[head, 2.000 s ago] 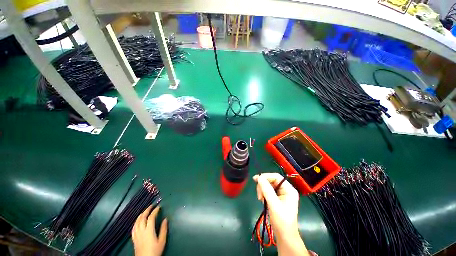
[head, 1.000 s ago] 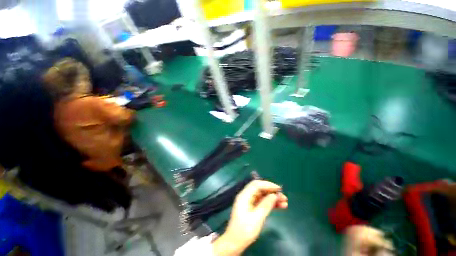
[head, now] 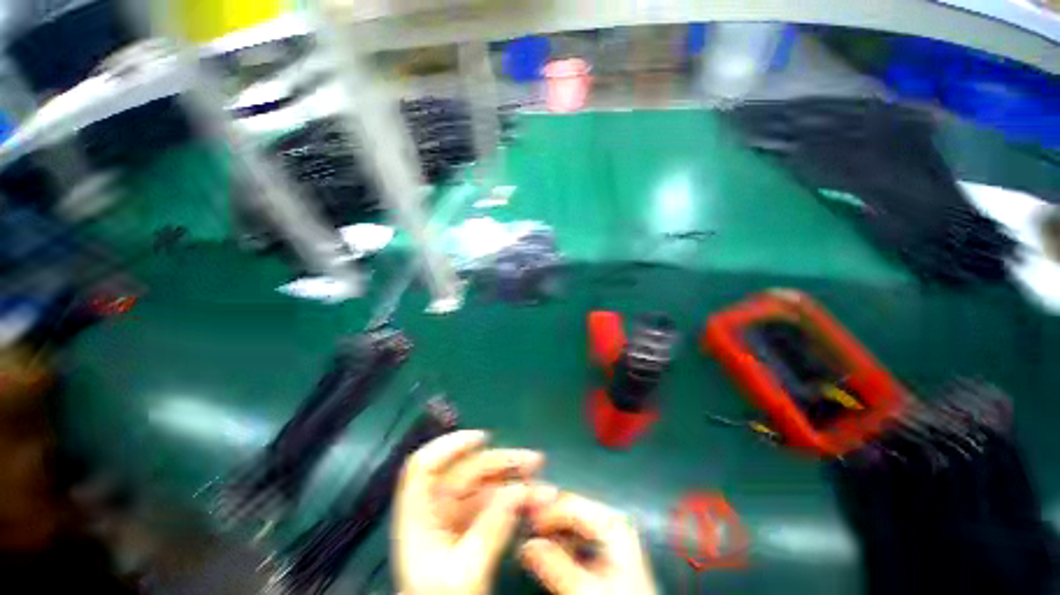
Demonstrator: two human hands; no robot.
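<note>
My left hand and my right hand meet in front of me at the lower middle. Their fingertips are together around something small and dark. Blur hides what it is. Orange-red looped handles, probably snips, lie on the bench right of my hands. Two narrow black cable bundles lie to the left, one farther out and one close beside my left hand. A wide black cable stack lies at the right.
A red and black heat gun stands beyond my hands. A red case and small cutters lie right of it. White shelf legs, a plastic bag and black cable heaps stand behind. A blurred person is at the left edge.
The view swung left and then back right. My left hand left the near bundle and joined my right hand. The orange-red handles now lie on the bench instead of under my right hand.
</note>
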